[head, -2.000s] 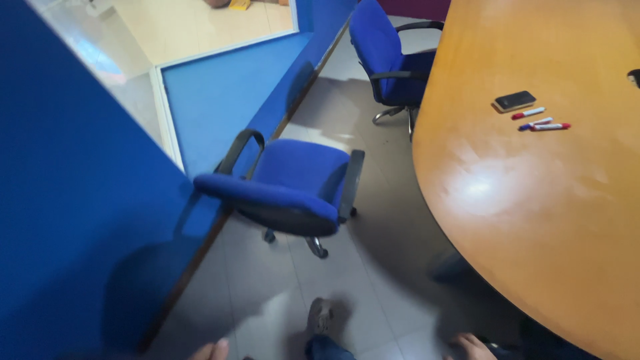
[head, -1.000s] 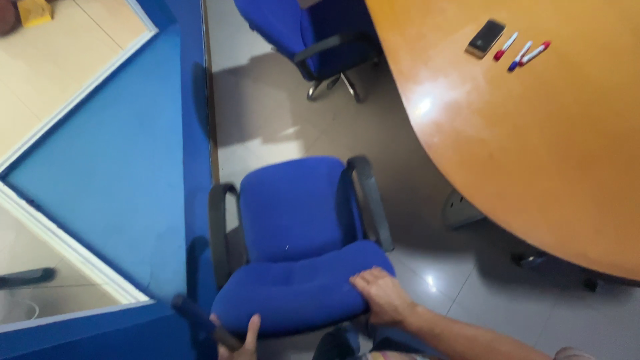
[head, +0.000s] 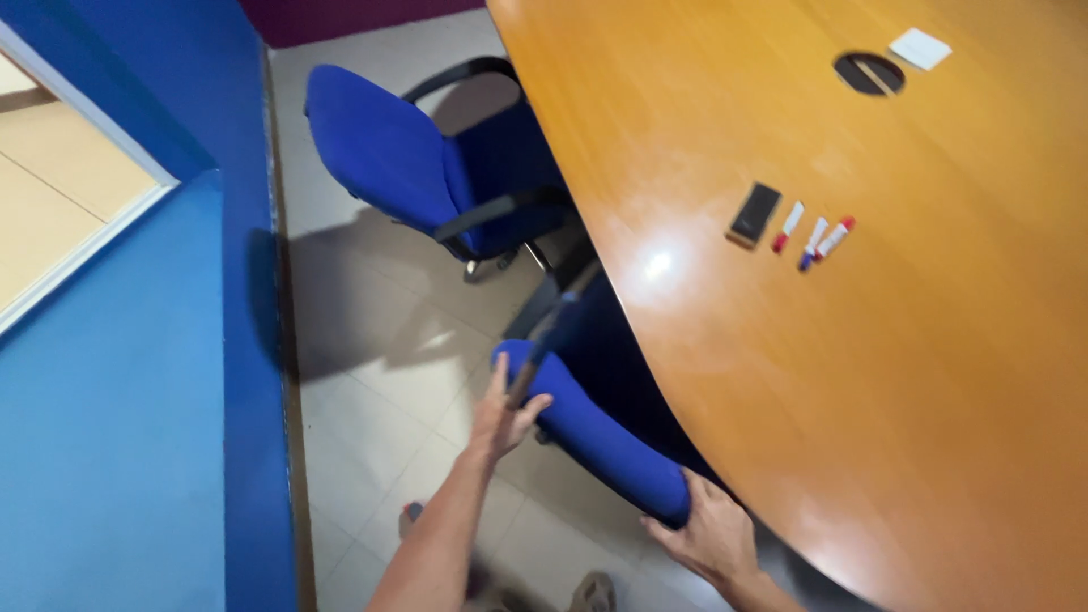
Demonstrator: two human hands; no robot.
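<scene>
A blue office chair [head: 608, 442] stands at the edge of the wooden table [head: 816, 365], its seat hidden under the tabletop. My right hand [head: 714, 527] grips the right end of its backrest, fingers over the top. At the backrest's left end is my left hand [head: 507, 416], thumb and fingers apart around a dark, blurred, long thin object [head: 544, 340]; whether that hand also presses on the backrest is hard to tell.
Another blue chair with black armrests [head: 382, 144] stands farther along the table. On the tabletop lie a whiteboard eraser or phone-like dark block [head: 755, 214], several markers [head: 790, 227] and a white card [head: 920, 49] beside a round cable hole [head: 869, 74]. A blue wall [head: 255, 425] runs along the left.
The chair I hold has moved from beside the blue wall to the table, and its backrest has turned toward me. Both hands, out of contact with it two seconds ago, are now at its backrest.
</scene>
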